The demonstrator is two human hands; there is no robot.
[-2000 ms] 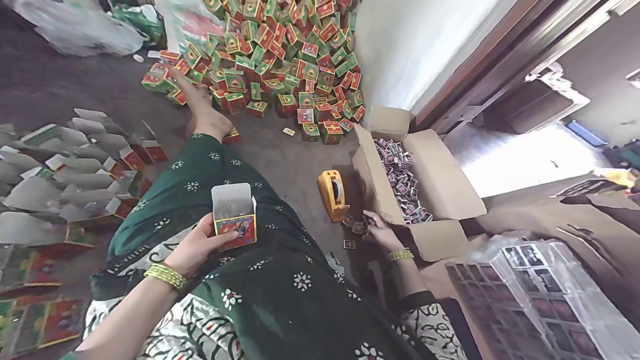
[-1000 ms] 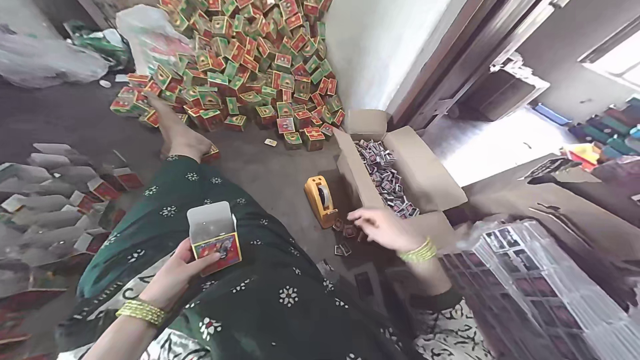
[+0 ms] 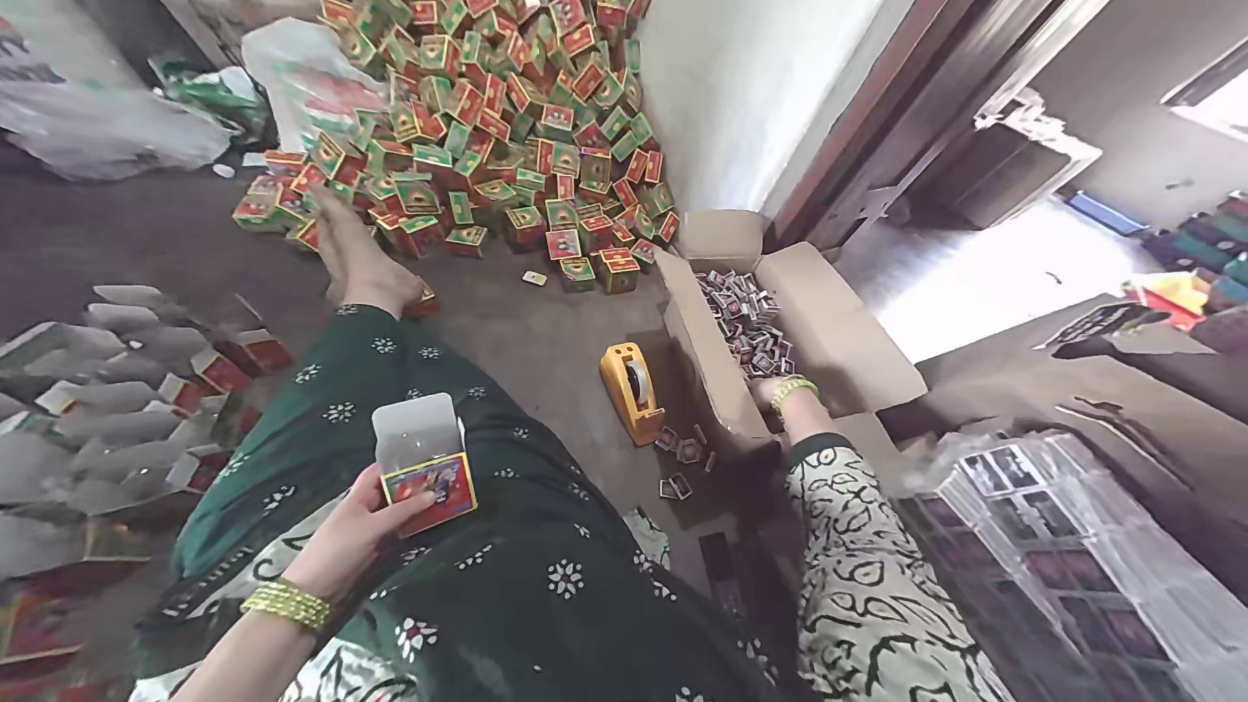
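My left hand [image 3: 366, 531] holds a small printed cardboard box [image 3: 429, 492] over my lap, its pale flap standing up. My right hand [image 3: 770, 388] reaches into a large open carton [image 3: 717, 375], at the near end of a heap of small dark square packets [image 3: 746, 322]. Its fingers are hidden among the packets and behind the carton wall, so I cannot tell if they grip one. A yellow tape dispenser [image 3: 629, 395] stands on the floor left of the carton, with several loose packets [image 3: 688, 450] beside its near end.
Many red and green boxes [image 3: 487, 127] are heaped against the wall. Open boxes with raised flaps [image 3: 136, 390] stand at my left. Plastic-wrapped stacks of dark packets [image 3: 1053, 556] lie at the right. Plastic bags [image 3: 302, 78] rest at the back left, and my bare foot [image 3: 366, 263] touches the heap's edge.
My right hand has moved from beside the tape dispenser into the open carton. My left hand still holds the same box with its flap up.
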